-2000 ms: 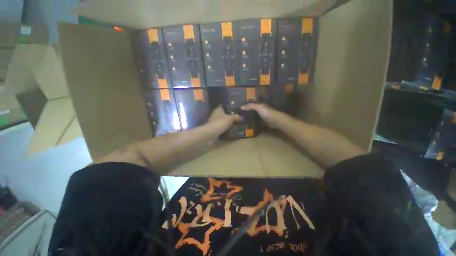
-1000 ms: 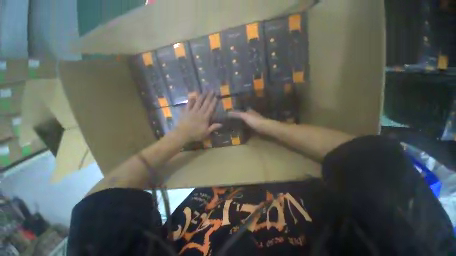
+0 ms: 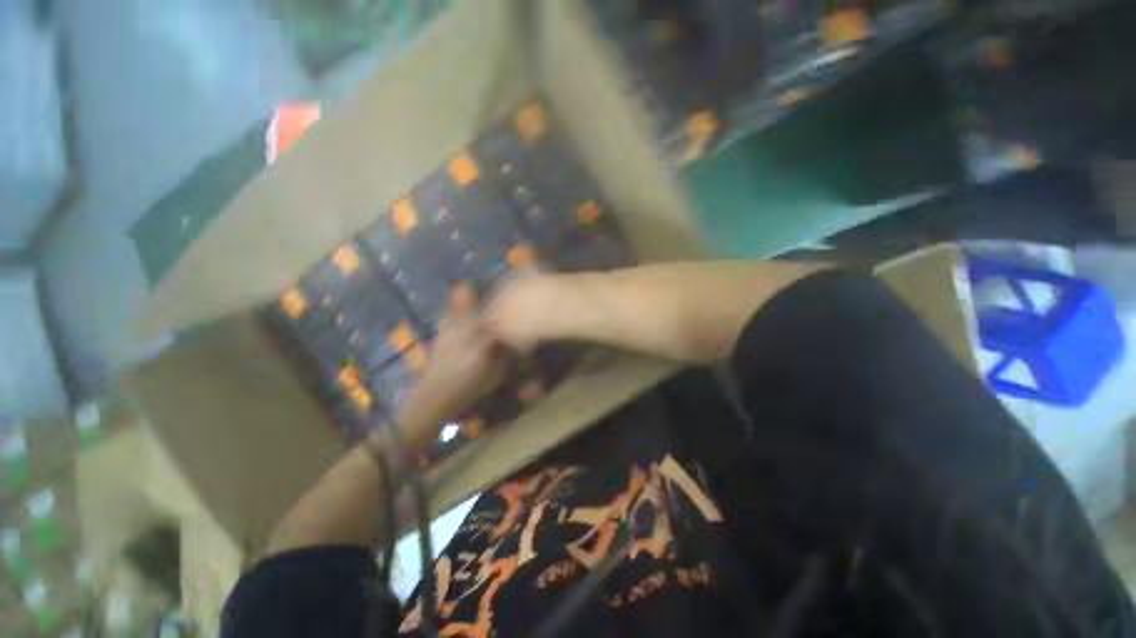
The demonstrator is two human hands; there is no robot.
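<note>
The open brown shipping carton [image 3: 199, 411] stands in front of me, tilted in the blurred view. Black product boxes [image 3: 430, 256] with orange corners lie in it in rows. My left hand [image 3: 459, 355] is over the near row of boxes. My right hand [image 3: 530, 309] is beside it, close to or touching it, also over the boxes. The fingers of both hands are blurred, and I cannot tell whether either grips a box.
A green surface [image 3: 810, 187] lies beyond the carton at the right, with more black boxes [image 3: 679, 62] behind. A blue plastic stool [image 3: 1053, 334] is at the right beside a brown carton edge [image 3: 928, 293]. An orange-red piece [image 3: 294, 130] is behind the carton.
The view has turned, so the carton now appears slanted and further left, and the blue stool shows. My right hand has moved left in the picture, close to my left hand.
</note>
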